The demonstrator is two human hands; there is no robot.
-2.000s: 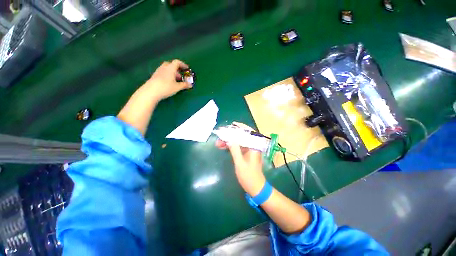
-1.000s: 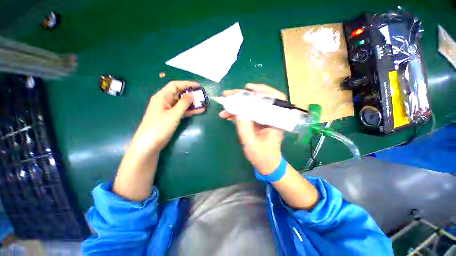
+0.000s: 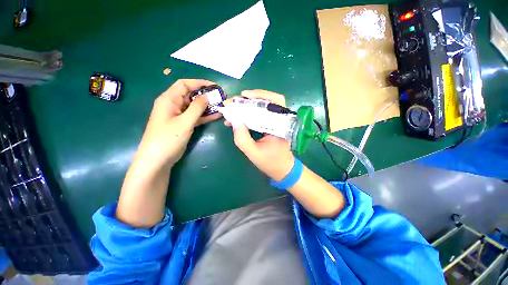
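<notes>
My left hand (image 3: 174,119) holds a small black electronic unit (image 3: 214,99) by its edges, its white and silver inside facing up. My right hand (image 3: 266,146) grips the dispensing syringe (image 3: 256,118), a fat whitish tube with printed markings, a black strip along it and a green cap (image 3: 304,131) at its rear. The syringe's narrow tip points left and reaches the unit's right edge; whether it touches cannot be told. A clear air hose (image 3: 352,149) and a thin black wire trail from the rear.
Another unit (image 3: 104,87) lies left on the green bench (image 3: 133,33), one more (image 3: 21,18) far upper left. White paper (image 3: 231,42) and a tan crumb (image 3: 167,71) lie beyond my hands. Cardboard (image 3: 356,83) and controller (image 3: 434,72) stand right; black tray (image 3: 28,195) and rail (image 3: 28,64) left.
Since two seconds ago my left hand has brought a unit close to my body. In the last second the syringe has moved left, and its tip has closed the gap to the unit.
</notes>
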